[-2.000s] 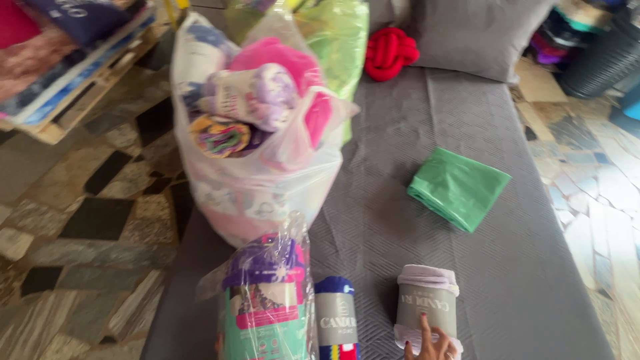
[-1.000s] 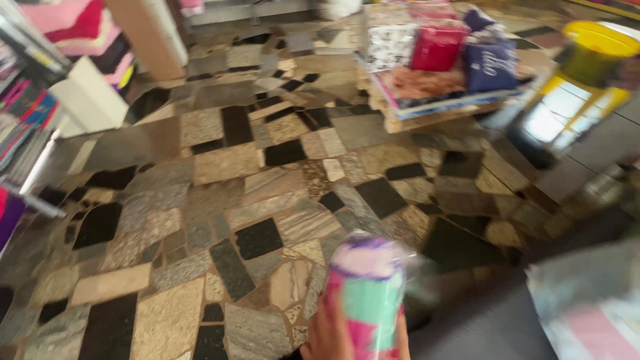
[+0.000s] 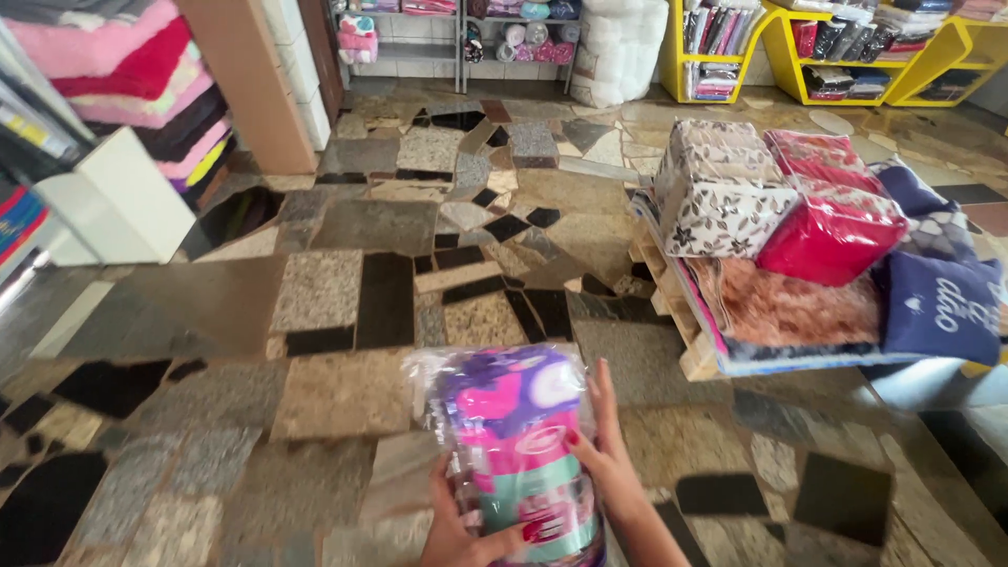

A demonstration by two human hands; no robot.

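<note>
A rolled textile in clear plastic wrap [image 3: 524, 449], purple and pink with a printed teal and pink band, is upright at the lower middle. My left hand [image 3: 465, 524] grips its left and near side, the thumb across the band. Around the right side curls my right hand [image 3: 606, 461], its thumb on the pink part and its fingers along the plastic. Loose clear film sticks out at the roll's top left. The bottom of the roll is cut off by the frame edge.
At right, a wooden pallet [image 3: 701, 354] carries rugs, bagged bedding [image 3: 835, 228] and a navy cushion [image 3: 941, 303]. Folded blankets [image 3: 134, 71] are stacked at left beside a brown post [image 3: 252, 79]. Yellow shelves [image 3: 669, 59] and a white bundle [image 3: 618, 51] stand at the back over stone flooring.
The view has swung away from the grey-covered surface with its bags and rolls. The wrapped roll, on that surface two seconds ago, is now between both my hands.
</note>
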